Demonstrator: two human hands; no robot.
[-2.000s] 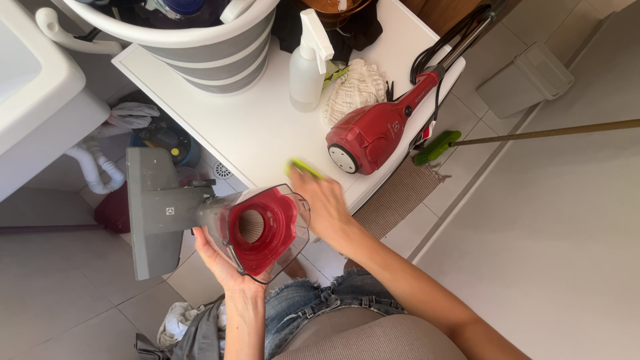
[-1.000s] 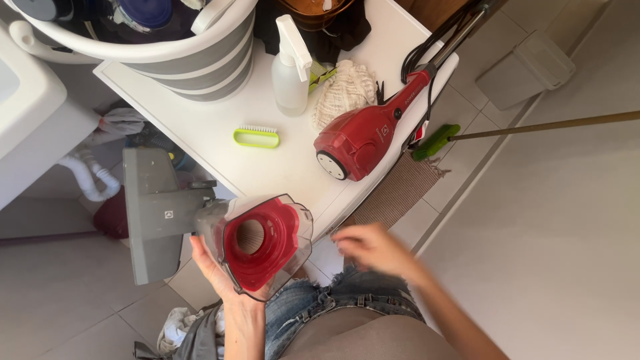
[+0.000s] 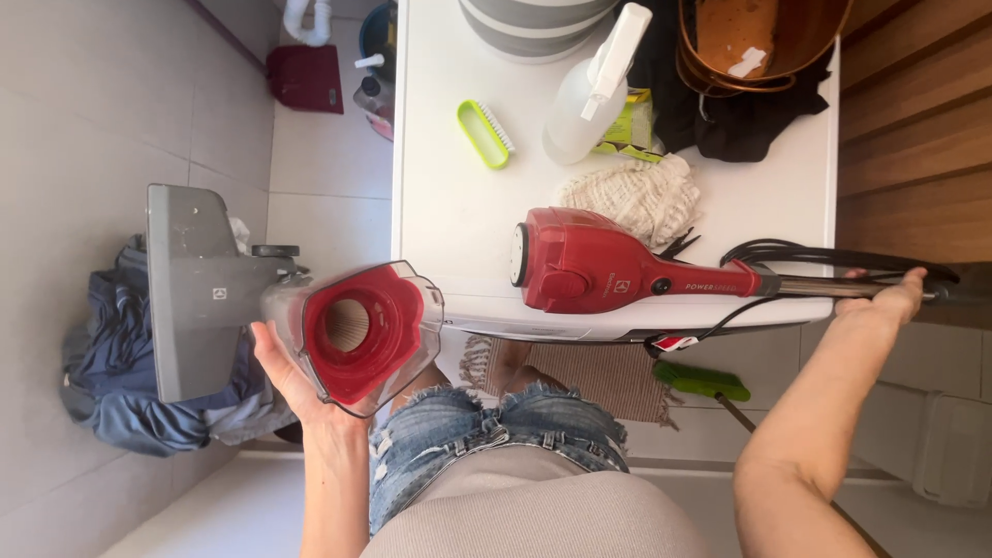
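My left hand (image 3: 298, 384) grips the clear dust container (image 3: 372, 333) of an Electrolux stick vacuum from below. Its open end shows a red insert with a pleated filter inside, and the grey floor head (image 3: 194, 294) is joined at its left. The red vacuum motor body (image 3: 597, 263) lies on the white washing machine top near its front edge. At the right, my right hand (image 3: 887, 294) is closed around the metal tube (image 3: 825, 287) behind that body, beside the coiled black cord (image 3: 845, 257). A green scrubbing brush (image 3: 484, 136) lies on the white top.
A spray bottle (image 3: 585, 108), a cream knitted cloth (image 3: 639, 198), a striped grey tub (image 3: 539, 27) and a copper-coloured pot (image 3: 759, 46) stand or lie behind the motor body. Clothes (image 3: 170, 364) are piled at left. A green broom (image 3: 701, 380) and woven rug (image 3: 597, 380) are below.
My right hand has let go of the green brush, now on the white top, and moved right onto the vacuum's tube. The left hand still holds the dust container. The view has shifted and turned.
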